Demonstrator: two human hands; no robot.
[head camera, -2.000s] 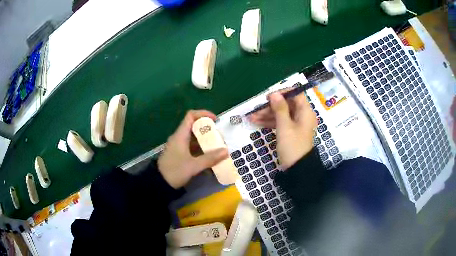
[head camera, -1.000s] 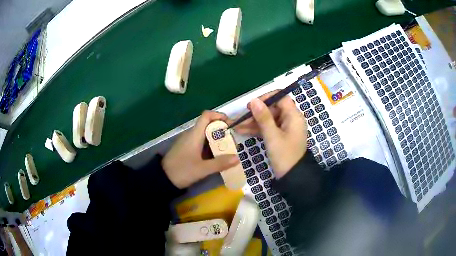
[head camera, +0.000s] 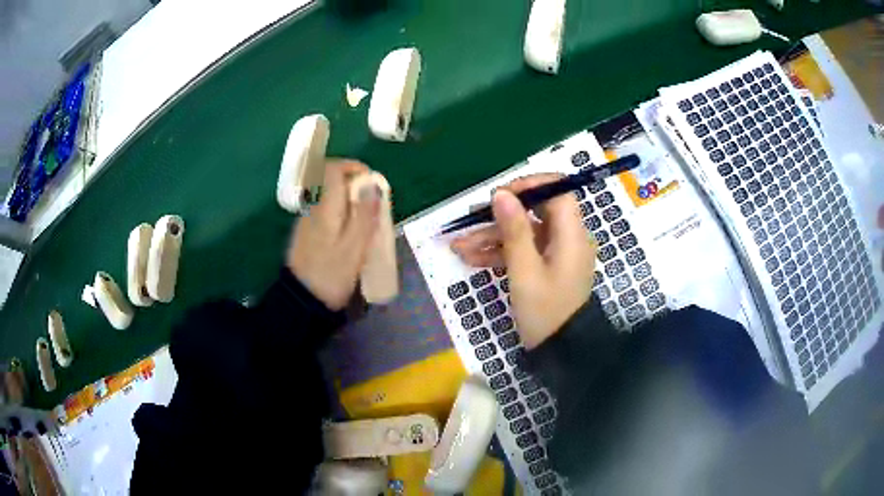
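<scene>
My left hand (head camera: 328, 237) holds a cream device housing (head camera: 380, 242) upright at the near edge of the green belt; the housing is slightly blurred, with a dark mark near its top end. My right hand (head camera: 543, 247) holds dark tweezers (head camera: 543, 194) above the label sheet in use (head camera: 485, 329), tip pointing left. I cannot make out a label on the tip. The sheet has rows of dark labels and a bare upper left part. Several housings lie on the yellow mat (head camera: 412, 387) below; one (head camera: 383, 436) shows a dark label.
The green conveyor belt (head camera: 233, 145) carries several cream housings (head camera: 395, 94) and small white scraps. A stack of spare label sheets (head camera: 775, 213) is at the right. A blue pile (head camera: 47, 145) lies on the white ledge at the far left.
My left hand has moved the held housing up and left, away from the tweezers, to the belt edge. The tweezer tip is off the housing. Belt housings have shifted left and down.
</scene>
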